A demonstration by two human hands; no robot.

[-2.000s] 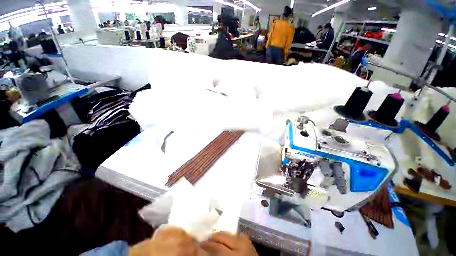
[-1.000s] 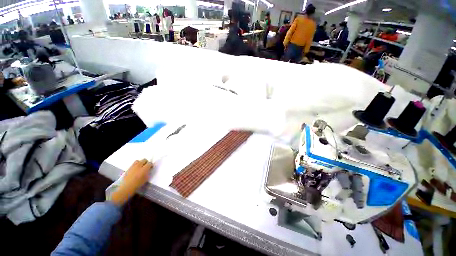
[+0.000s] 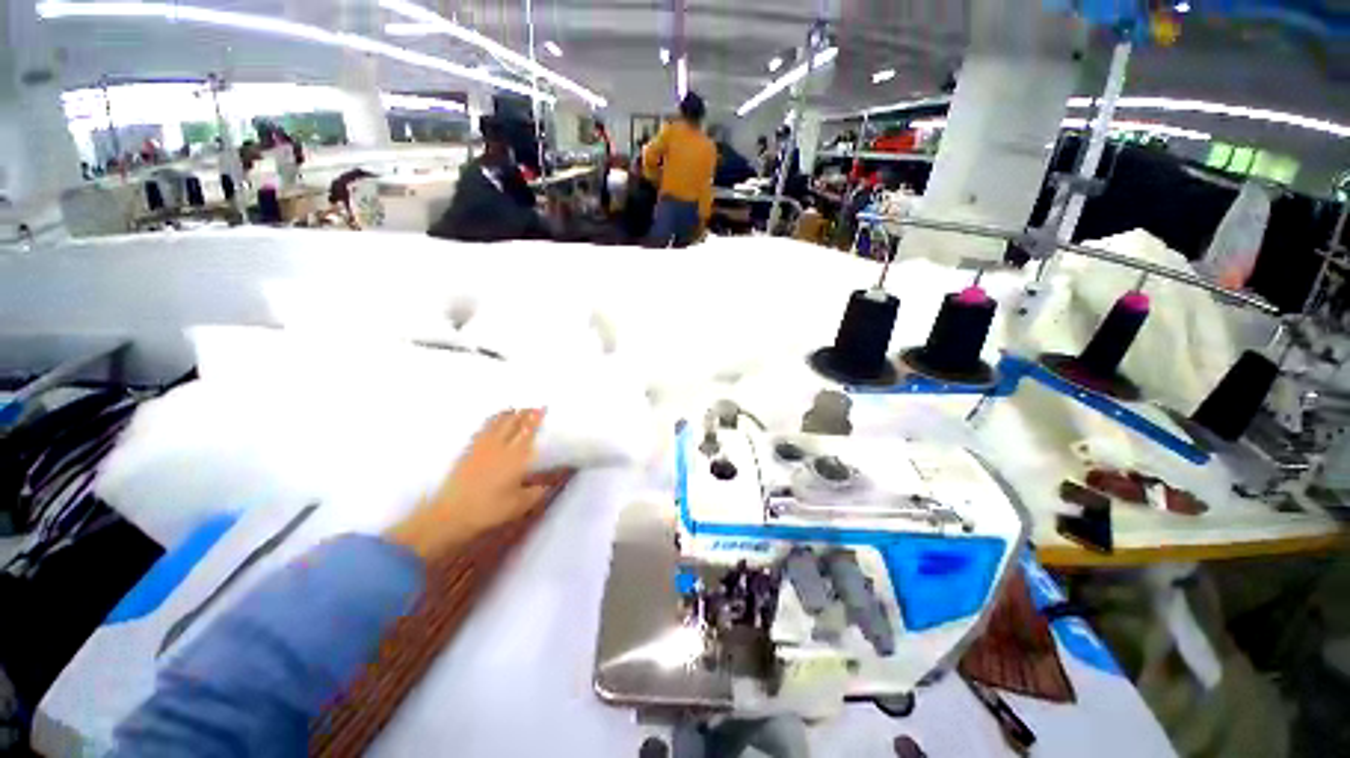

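My left hand (image 3: 481, 481), in a blue sleeve, reaches over the table left of the machine. Its fingers are at the front edge of the white wadding (image 3: 370, 400); whether they grip it cannot be told. The reddish-brown plaid strip (image 3: 430, 622) lies diagonally under my hand and forearm, partly hidden by them. The white and blue overlock machine (image 3: 844, 518) stands right of it, its metal plate (image 3: 644, 637) bare. My right hand is out of the picture.
Black thread cones (image 3: 866, 333) stand behind the machine. A small plaid piece (image 3: 1022, 647) and snips (image 3: 999, 715) lie at its right. Dark striped garments (image 3: 67, 489) are piled at the left. A person in a yellow top (image 3: 681, 163) is in the background.
My left hand has moved from the table's front left edge forward and right, to the wadding. The view has turned right; both hands were at a white piece two seconds ago.
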